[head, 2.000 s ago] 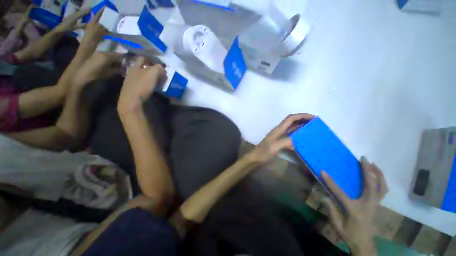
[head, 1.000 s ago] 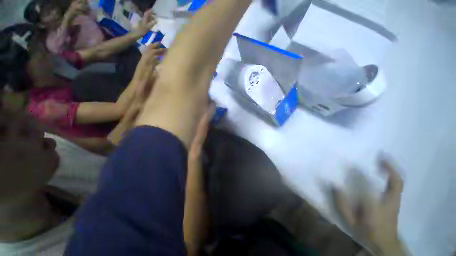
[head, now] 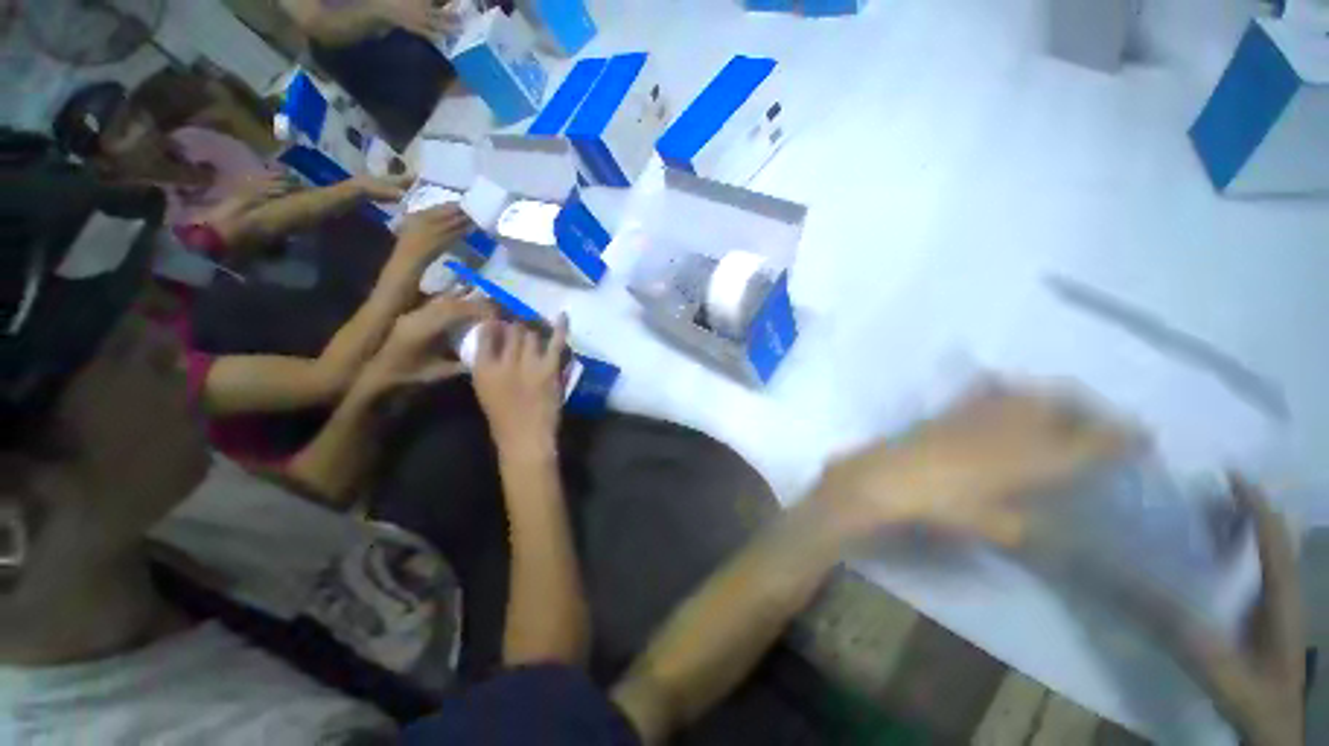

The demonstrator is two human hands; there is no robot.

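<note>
An open white box (head: 1188, 350) lies at the right in front of me, strongly blurred. Its lid panel stands up on the far side, and something clear and pale shows inside. My left hand (head: 1006, 452) is on its left end, palm down and blurred. My right hand (head: 1261, 627) is at its right end, near the picture's right edge, with fingers up along it. The exact finger contact is blurred.
An open box (head: 692, 335) with a white round part stands left of my hands. Closed blue-and-white boxes (head: 722, 117) stand farther up the white table (head: 933, 219), another (head: 1268, 110) at the upper right. Seated people (head: 532, 394) work along the left.
The closed blue box has left my hands. My left arm has come back from the upper left, and the open box with clear contents now lies between my hands. The view has shifted.
</note>
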